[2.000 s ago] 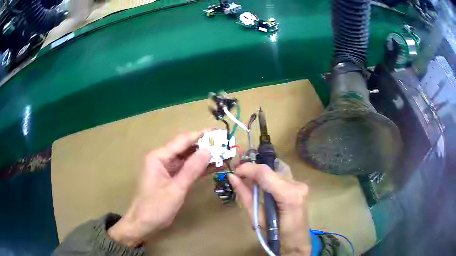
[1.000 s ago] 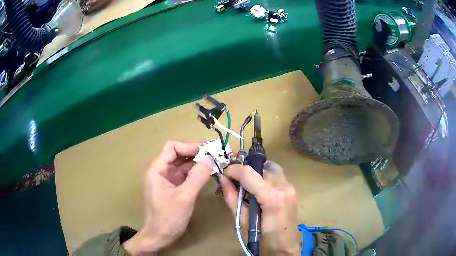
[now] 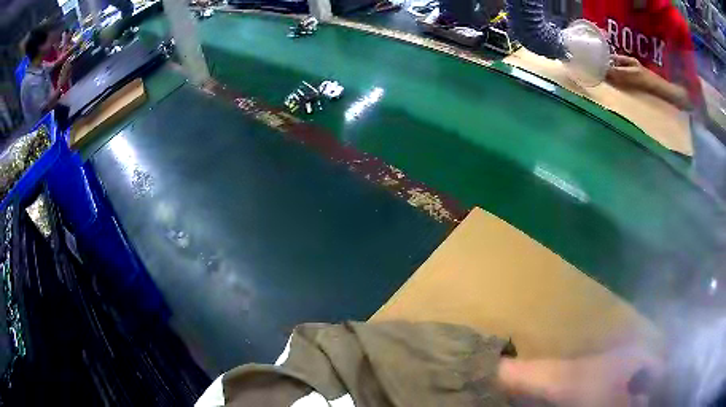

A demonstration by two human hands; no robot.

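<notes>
My left hand (image 3: pixel 577 380) is at the bottom right, blurred and partly cut off by the lower edge, with an olive sleeve running to it from the bottom left. Its fingers cannot be made out, nor whether they hold anything. It is over the near part of the tan cardboard sheet (image 3: pixel 509 278). My right hand, the soldering iron and the white housing are not in view. A white, green and black wired assembly (image 3: pixel 314 96) lies on the green belt (image 3: pixel 446 119).
A dark green table surface (image 3: pixel 279 230) lies left of the cardboard. Blue bins (image 3: pixel 107 230) stand at the left. Another assembly (image 3: pixel 302 28) lies farther up the belt. Opposite, a person in red (image 3: pixel 645 48) is beside a pale hood (image 3: pixel 587 52). Another person (image 3: pixel 36 79) is far left.
The view has swung to the left. The right hand, iron, housing and large fume hood have left the picture. The left hand now shows at the bottom right, blurred.
</notes>
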